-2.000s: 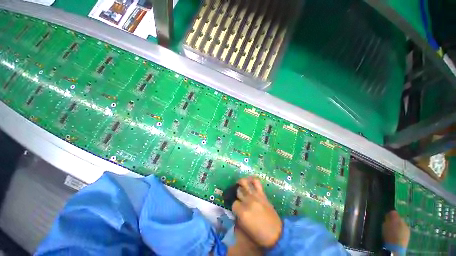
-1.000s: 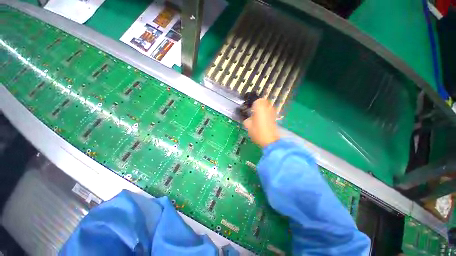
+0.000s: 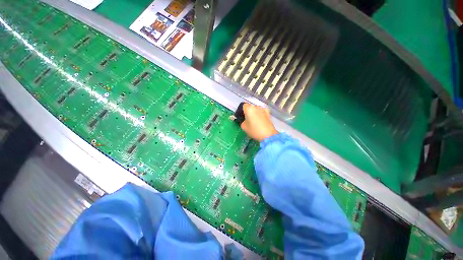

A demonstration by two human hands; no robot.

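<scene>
My right hand (image 3: pixel 256 122), with black-covered fingertips, is over the far edge of the green circuit board panel (image 3: pixel 157 109). Its fingers are pinched on a small pale connector (image 3: pixel 233 118), which shows at the fingertips; whether it touches the board cannot be told. My left hand is not visible; only the blue left sleeve (image 3: pixel 137 223) shows at the bottom. The clear component tray (image 3: pixel 271 66), with rows of cream-gold connectors, lies behind the rail. Pale connectors (image 3: pixel 233 224) sit on the board's near right part.
A silver rail (image 3: pixel 177 73) runs between board and tray; a near rail (image 3: pixel 76 157) curves along the other side. A metal post (image 3: pixel 203 33) stands beside instruction sheets (image 3: pixel 165 28). Clear ribbed plastic (image 3: pixel 378 96) lies right of the tray. A dark gap (image 3: pixel 387 236) separates the panels.
My right hand went from the board's near side to the tray's front edge, then back to the board's far edge with a pale connector. The view has shifted slightly.
</scene>
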